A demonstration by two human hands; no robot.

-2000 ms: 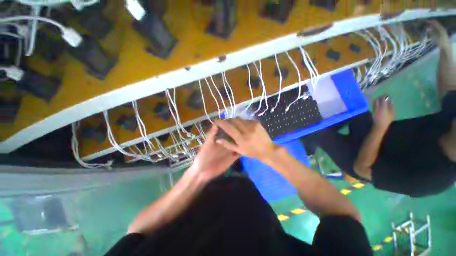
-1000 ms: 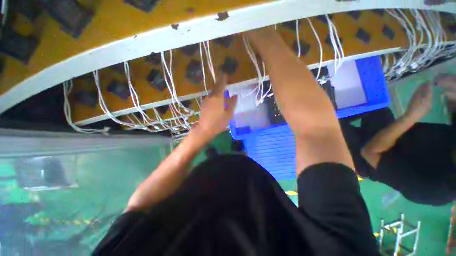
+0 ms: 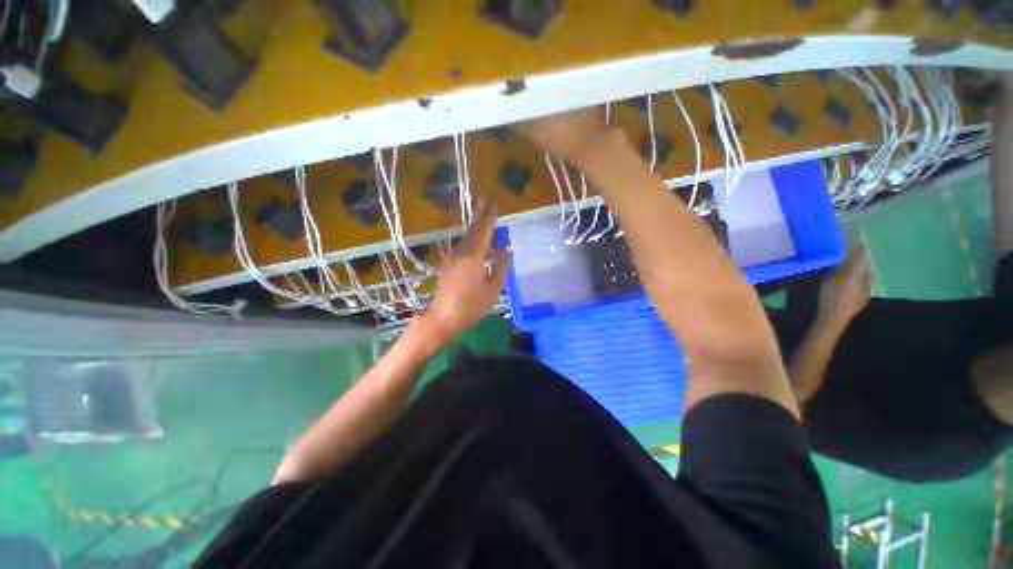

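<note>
My left hand (image 3: pixel 467 287) is in front of the lower shelf's edge by the tray's left end, fingers apart and pointing up, with nothing visible in it. My right hand (image 3: pixel 572 139) is blurred and reaches over the lower yellow-brown shelf (image 3: pixel 589 178), just below the upper white edge rail (image 3: pixel 333 131). Its fingertips and anything in them cannot be made out. White cables (image 3: pixel 561 195) hang between my hands. The blue tray (image 3: pixel 820 222) rests against the lower shelf edge, with black adapters (image 3: pixel 622 267) in its middle, partly behind my right forearm, and pale bare areas at both sides.
Black adapters (image 3: pixel 367 33) stand on the upper shelf. Bunches of white cables (image 3: pixel 922 139) hang at the right. A ribbed blue crate (image 3: pixel 611 356) is below the tray. Another person's hand (image 3: pixel 846 283) is right of the tray. A metal frame (image 3: pixel 885 539) stands on the green floor.
My hands were together over the tray, then parted. My right hand went up to the shelf and my left to the shelf edge. Over the last second both stayed near there while the view shifted.
</note>
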